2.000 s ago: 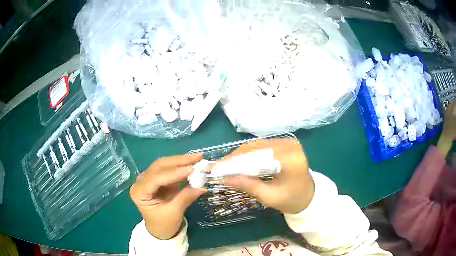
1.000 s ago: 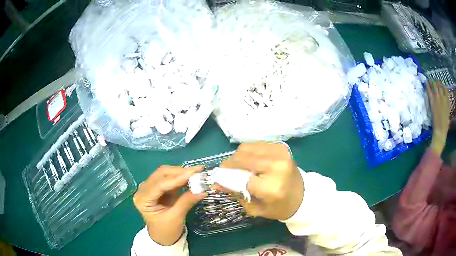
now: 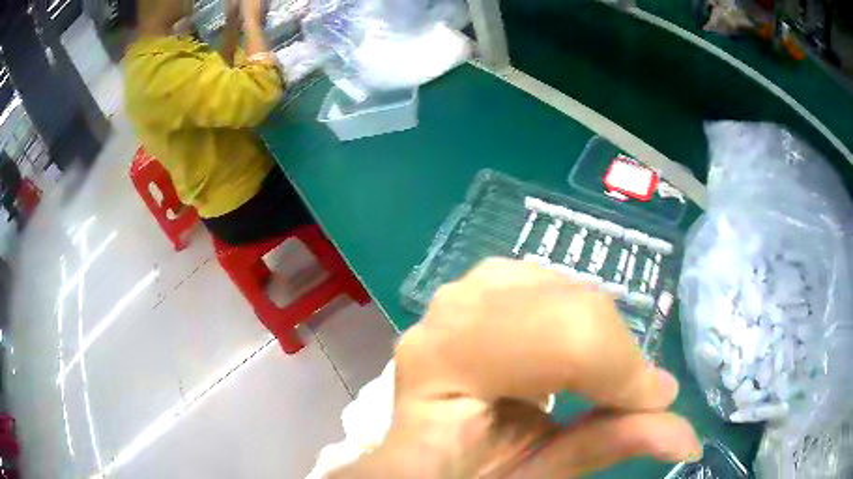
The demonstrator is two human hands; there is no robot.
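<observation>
My left hand (image 3: 533, 365) is large, close and blurred at the lower centre, fingers pointing right. Its thumb and forefinger tips are near each other; a small pale spot shows between the fingers, but I cannot tell whether it is a held part. My right hand is not in view. Behind my left hand lies the clear blister tray (image 3: 449, 245), partly covered by it. A row of slim assembled units (image 3: 597, 251) with white ends lies in the tray. A corner of the clear insert tray (image 3: 713, 462) shows at the bottom right.
A clear bag of white caps (image 3: 758, 318) stands at the right. A small clear box with a red-edged label (image 3: 630, 178) is behind the blister tray. At upper left, a person in yellow (image 3: 201, 117) sits beside a white bin (image 3: 369, 114), a bag and a red stool (image 3: 285, 281).
The view has swung left, showing the floor and the person in yellow. The right hand, blue bin and most of the insert tray have left the view. My left hand appears larger, away from the white pieces.
</observation>
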